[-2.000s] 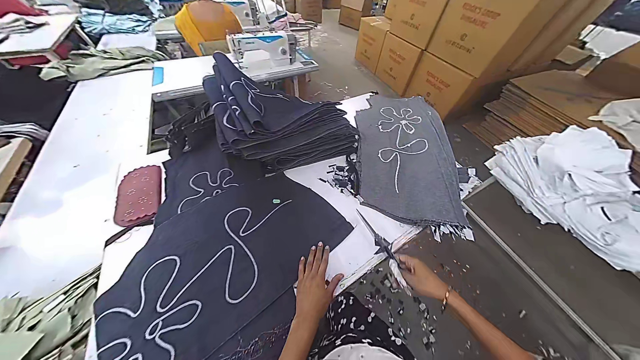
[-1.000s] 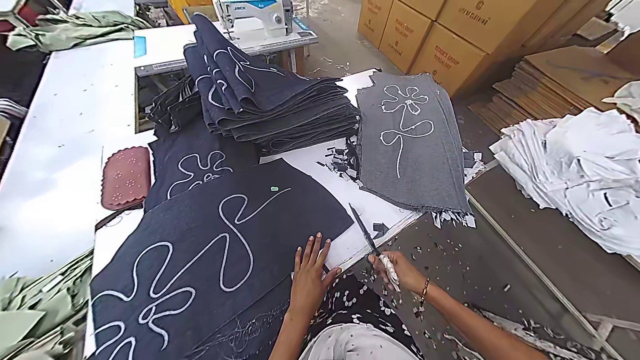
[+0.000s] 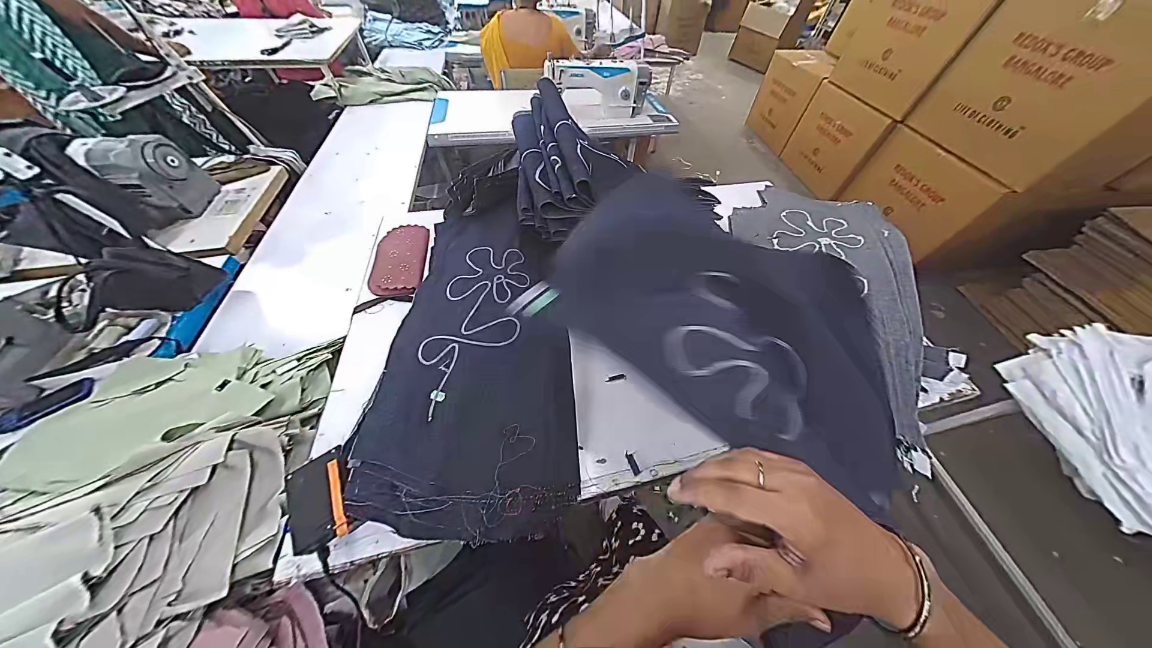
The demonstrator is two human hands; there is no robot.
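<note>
A dark denim panel with white cord trim point(image 3: 648, 261), blurred, hangs in the air over the right part of the white table. At its lower edge my right hand point(image 3: 801, 522) pinches the cloth, crossing over my left hand point(image 3: 711, 576); what the left fingers hold is hidden. Another dark panel with a white cord flower point(image 3: 486, 360) lies on a pile at the table's left. Folded dark panels point(image 3: 553, 171) are heaped behind. A grey denim panel with a cord flower point(image 3: 900, 306) lies at the right, partly covered. The scissors are not visible.
A red scalloped case point(image 3: 400, 261) lies left of the pile. Green and beige cloth pieces point(image 3: 180, 468) spread at lower left. Cartons point(image 3: 936, 189) and white cloth point(image 3: 1080, 414) stand right. Behind are a sewing machine point(image 3: 598, 85) and a person in yellow point(image 3: 526, 40).
The upper dark panel that lay on the table is now lifted and swung right, uncovering the panel beneath. My hands have come together. The scissors, earlier in my right hand, are out of sight.
</note>
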